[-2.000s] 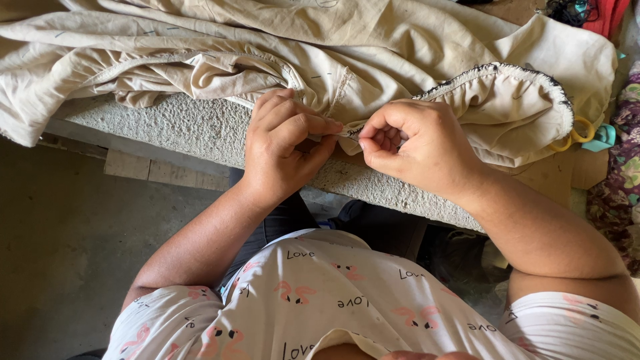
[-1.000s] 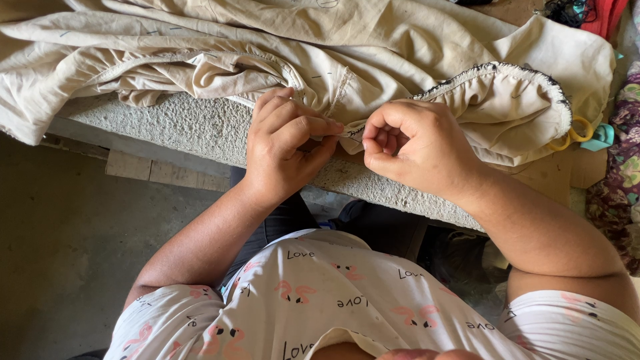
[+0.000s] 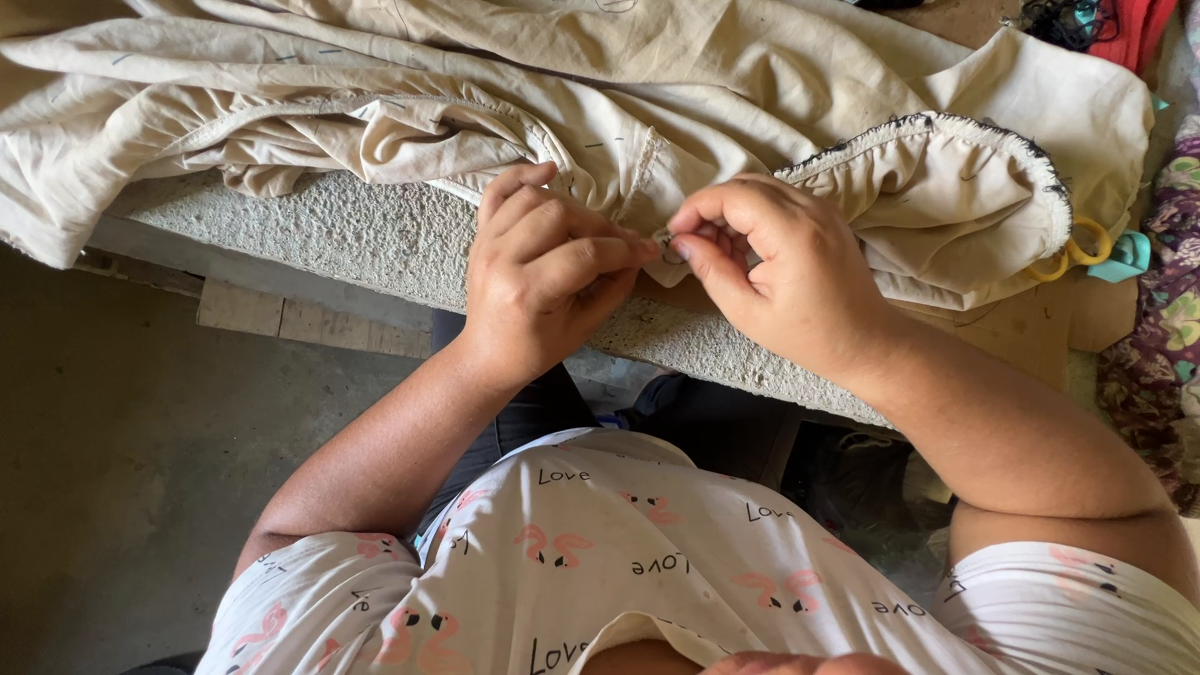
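A large cream cloth (image 3: 731,56) lies in folds over the worktop, its gathered edge band (image 3: 937,131) bound with dark thread on the right. My left hand (image 3: 553,267) pinches the band near the middle of the view, thumb and forefinger together. Just to its right, my right hand (image 3: 778,267) has thumb and forefinger at the same edge, with dark thread by the fingertips. Whether a needle is between them is too small to tell. The part of the band behind my right hand is hidden.
The rough concrete slab edge (image 3: 309,244) runs below the cloth. Yellow scissor handles (image 3: 1087,246) and a turquoise strip (image 3: 1122,258) lie at the right, beside flowered fabric (image 3: 1172,309). Black thread (image 3: 1069,21) and red cloth (image 3: 1139,33) are at the top right.
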